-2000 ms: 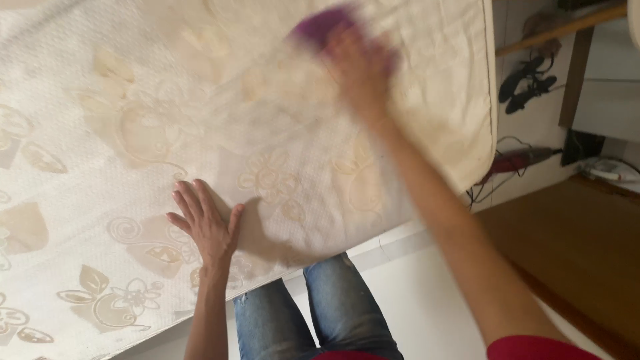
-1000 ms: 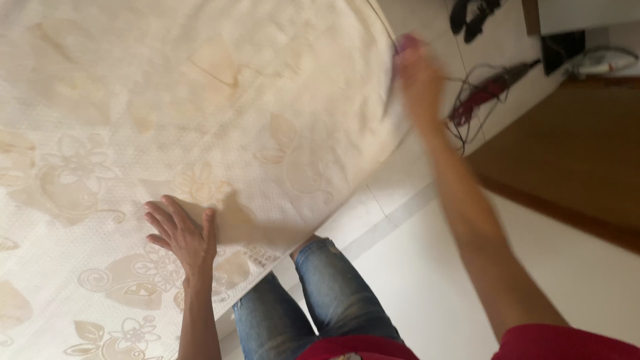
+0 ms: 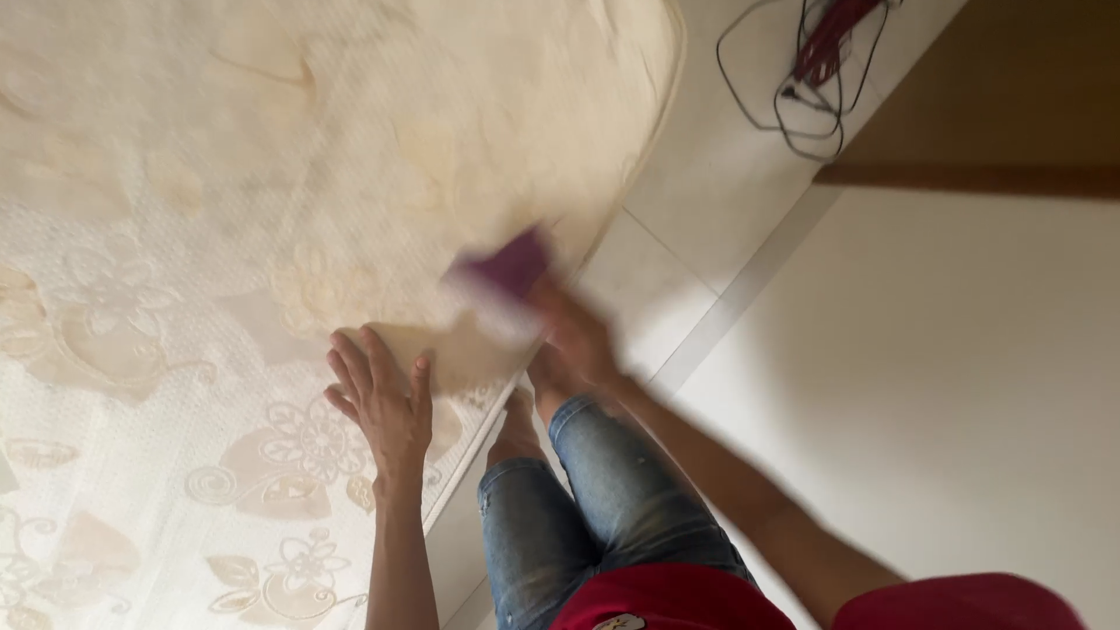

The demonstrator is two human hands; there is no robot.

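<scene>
A cream mattress (image 3: 175, 367) with a flower pattern fills the left half of the head view. My left hand (image 3: 383, 398) lies on it near the edge, fingers spread and holding nothing. My right hand (image 3: 577, 332), blurred by motion, grips a purple object (image 3: 512, 267), perhaps a brush or a cloth; the blur hides which. It is over the mattress by the near edge, to the right of my left hand. Whether it touches the fabric I cannot tell. Yellowish and brown stains mark the upper part of the mattress.
A dark red corded device (image 3: 831, 44) with a looped black cable (image 3: 783, 131) lies on the tiled floor (image 3: 674, 219) at the top right. Brown wooden furniture (image 3: 1006, 105) stands at the right, above a broad white surface (image 3: 945, 350). My legs are beside the mattress edge.
My right hand has come from the far part of the mattress, past its right edge, back toward me with the purple object. My left hand stays flat on the mattress. The view has shifted.
</scene>
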